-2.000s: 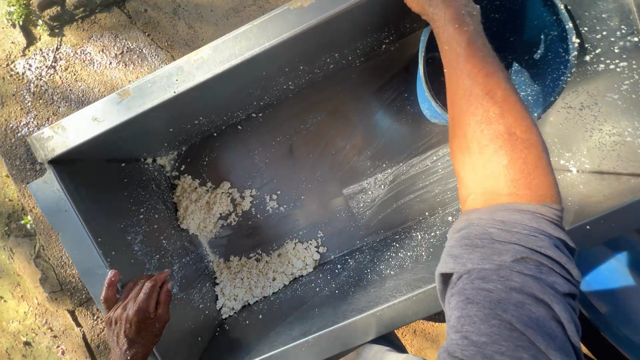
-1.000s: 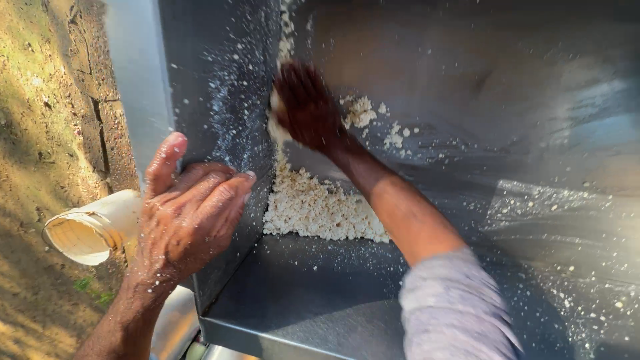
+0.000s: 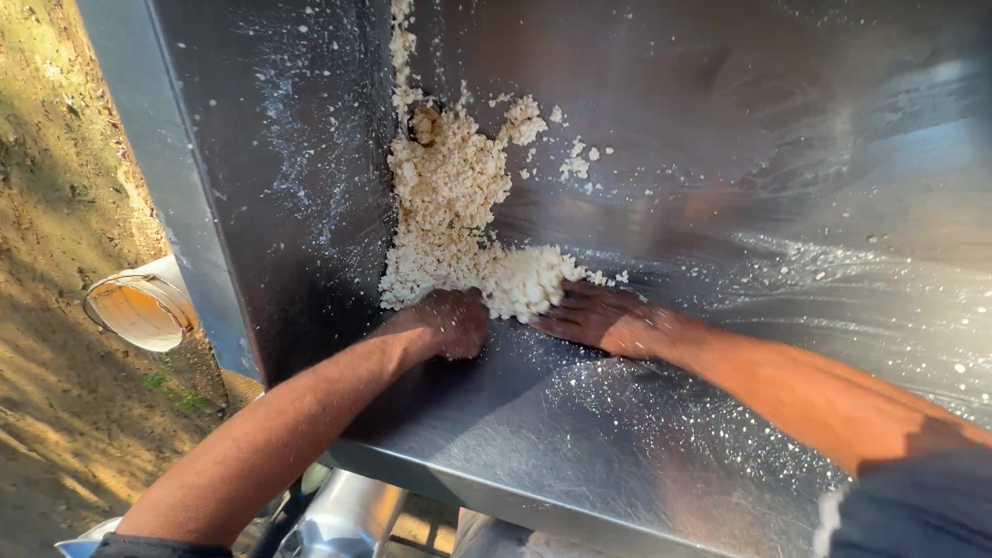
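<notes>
Crumbly white curds [image 3: 453, 178] lie heaped in the corner of a stainless steel trough [image 3: 480, 473], against its left wall. My left hand [image 3: 456, 322] presses at the lower edge of the heap with its fingers curled; whether curds are inside them is hidden. Close to its right, my right hand [image 3: 593, 318] lies flat with its fingers stretched against the curds' lower right edge, near the trough's near wall. A thin line of curds runs up along the left wall's foot. Small crumbs and whitish wet smears cover the trough's floor and walls.
A white pipe [image 3: 147, 306] sticks out from the trough's left outer side, above bare ground [image 3: 70, 403]. Below the near rim stands a shiny metal container [image 3: 345, 515]. The trough's walls rise to the left of and below my hands.
My left hand has come from the trough's left rim down into the corner. My right hand has moved from the upper curds to the heap's lower right edge. The blue bucket has left the view.
</notes>
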